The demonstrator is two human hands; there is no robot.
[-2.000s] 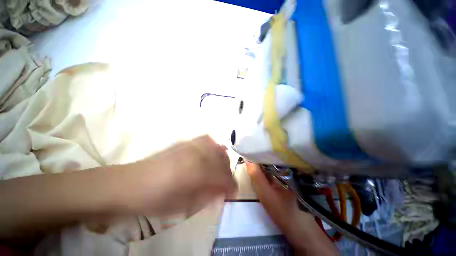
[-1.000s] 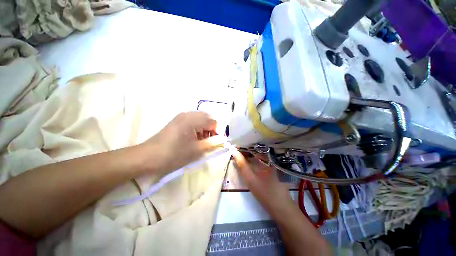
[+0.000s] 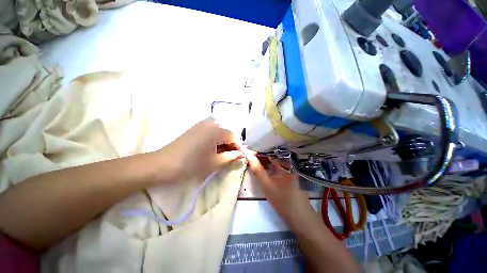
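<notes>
A cream garment piece (image 3: 187, 240) lies over the left of the white table and runs up to the needle area. My left hand (image 3: 200, 152) pinches its edge just left of the machine head. My right hand (image 3: 275, 184) is beside it, under the left end of the head, with its fingertips at the same edge. A thin lilac-white cord (image 3: 193, 205) curves over the cloth below my left hand. The white sewing machine (image 3: 334, 69) has a blue stripe. The needle itself cannot be made out behind the fingertips and metal parts.
Scissors with red and orange handles (image 3: 356, 209) lie right of my right hand, beside white and dark strips (image 3: 380, 184). A bunch of cream strips (image 3: 435, 205) is at the right. Gathered cream cloth (image 3: 56, 18) lies back left. A blue crate (image 3: 229, 9) stands behind. A ruler (image 3: 261, 252) marks the front edge.
The view has shifted, showing more of the machine top than at first. My left hand has come in close to my right fingertips. The cord, straighter a second ago, now hangs in a loose curve.
</notes>
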